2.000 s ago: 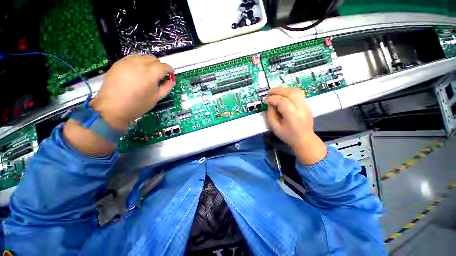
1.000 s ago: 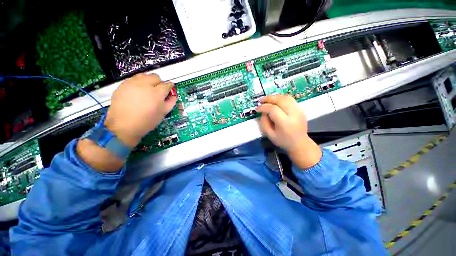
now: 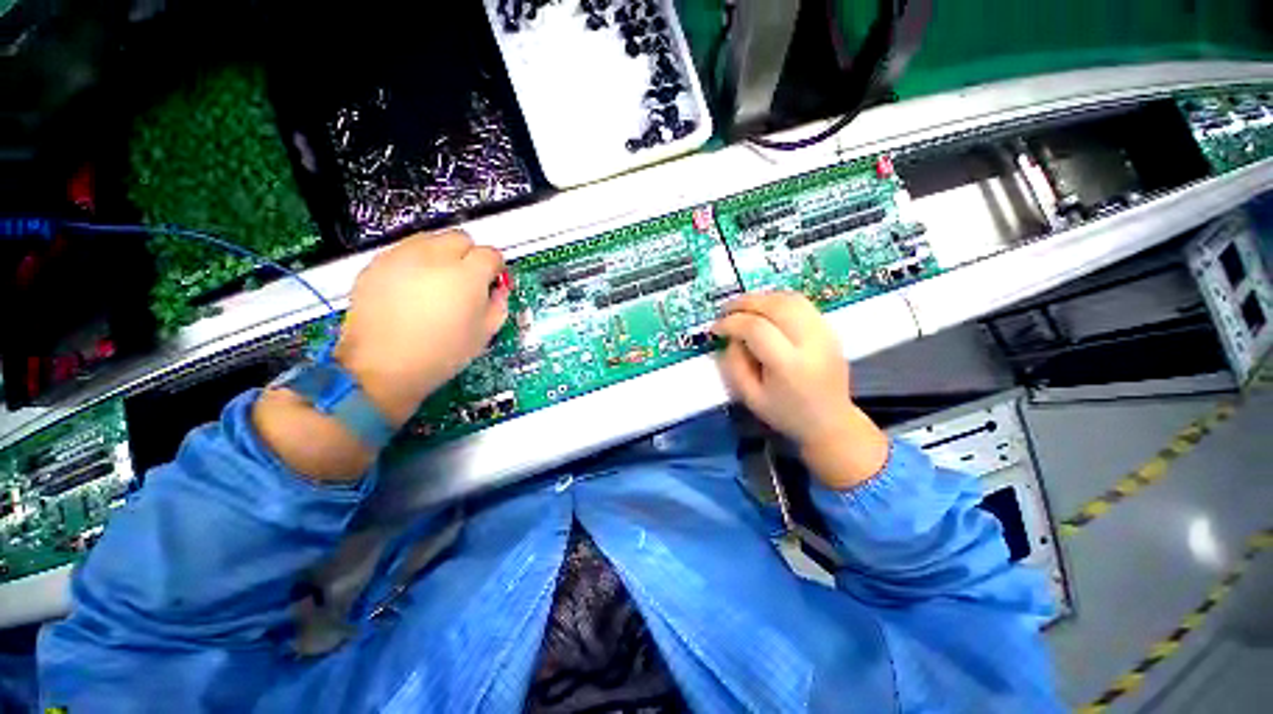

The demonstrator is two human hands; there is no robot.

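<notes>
Green circuit boards (image 3: 642,324) lie end to end between pale rails, with black connector rows on them. My left hand (image 3: 426,314) is over the upper part of the left board. Its fingertips are at a red component (image 3: 504,282) at that board's upper corner; whether they still grip it is hidden. My right hand (image 3: 790,366) is at the near edge where two boards meet, thumb and fingertips together near the metal-shelled ports (image 3: 697,339). Whether it holds something small cannot be seen. Two more red components (image 3: 704,219) sit at the boards' upper corners.
Beyond the far rail (image 3: 600,204) stand a bin of green parts (image 3: 210,181), a black bin of silver pieces (image 3: 426,161) and a white tray (image 3: 570,105) with black components. A blue cord (image 3: 210,237) runs to my left wrist. Metal frames stand below right.
The view has shifted, showing more of the bins and tray. My left hand has come down onto the red component at the board's corner. My right hand stays by the board joint.
</notes>
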